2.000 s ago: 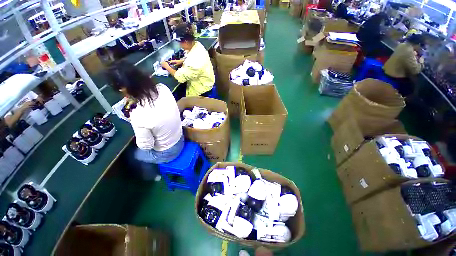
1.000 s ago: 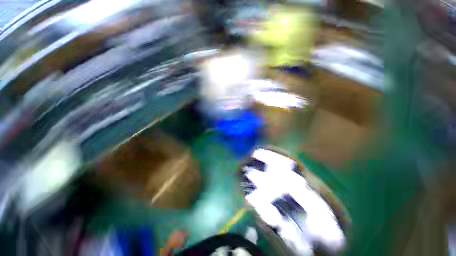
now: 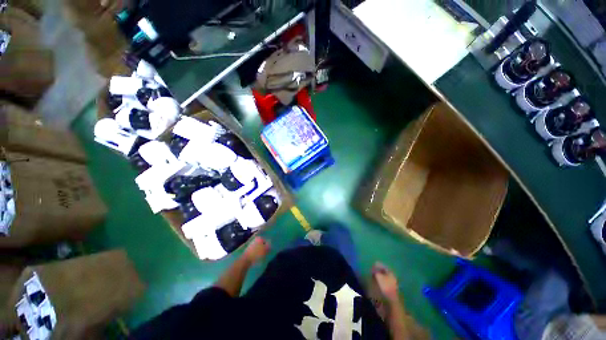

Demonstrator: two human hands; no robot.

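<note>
A brown carton (image 3: 284,192) on the floor at left is heaped with white-and-black camera units (image 3: 212,199). My left hand (image 3: 257,249) is low, just off the carton's near right side, with no object seen in it; its fingers are too small to make out. My right hand (image 3: 384,280) hangs low beside my black shirt, right of centre. Nothing is seen in it, and its finger pose is unclear.
An open carton (image 3: 458,199) with no contents visible stands at right. Blue stools stand ahead (image 3: 294,143) and lower right (image 3: 482,299), near a person's sleeve (image 3: 571,329). The green bench (image 3: 465,89) holds open camera housings (image 3: 548,89). More cartons (image 3: 50,192) stand at left.
The view has swung round and down. The seated people ahead are out of view. My arms, the printed stool and the bench at right now show clearly.
</note>
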